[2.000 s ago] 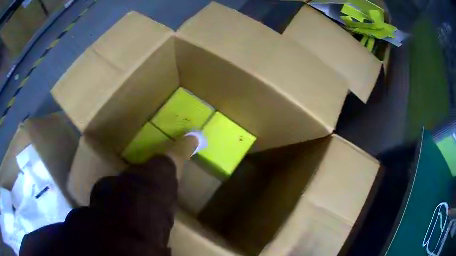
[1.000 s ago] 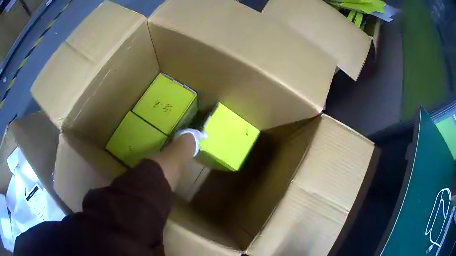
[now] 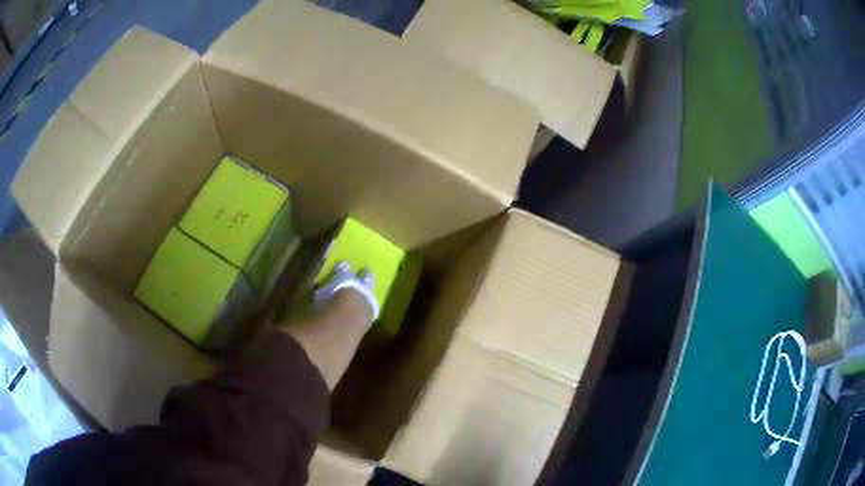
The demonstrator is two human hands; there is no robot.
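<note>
My left hand (image 3: pixel 349 290), in a white glove with a bare wrist and dark sleeve, reaches into a large open brown carton (image 3: pixel 370 106). Its fingers lie over the near left part of a yellow-green retail box (image 3: pixel 384 252) and grip it; the thumb is hidden. This box stands apart from two more yellow-green boxes, a rear one (image 3: pixel 232 211) and a near one (image 3: pixel 190 285), side by side at the carton's left. My right hand is not in view.
Carton flaps spread outward, one at the right (image 3: pixel 512 332). A green bench (image 3: pixel 726 351) with a white cord (image 3: pixel 780 389) stands at the right. Yellow-green scrap packaging (image 3: pixel 602 11) lies beyond the carton. White wrapped items (image 3: pixel 28 399) show at the lower left.
The gripped box, beside the other two at first, now stands away from them to the right, with my left hand still on it. The view has shifted right, showing more of the bench.
</note>
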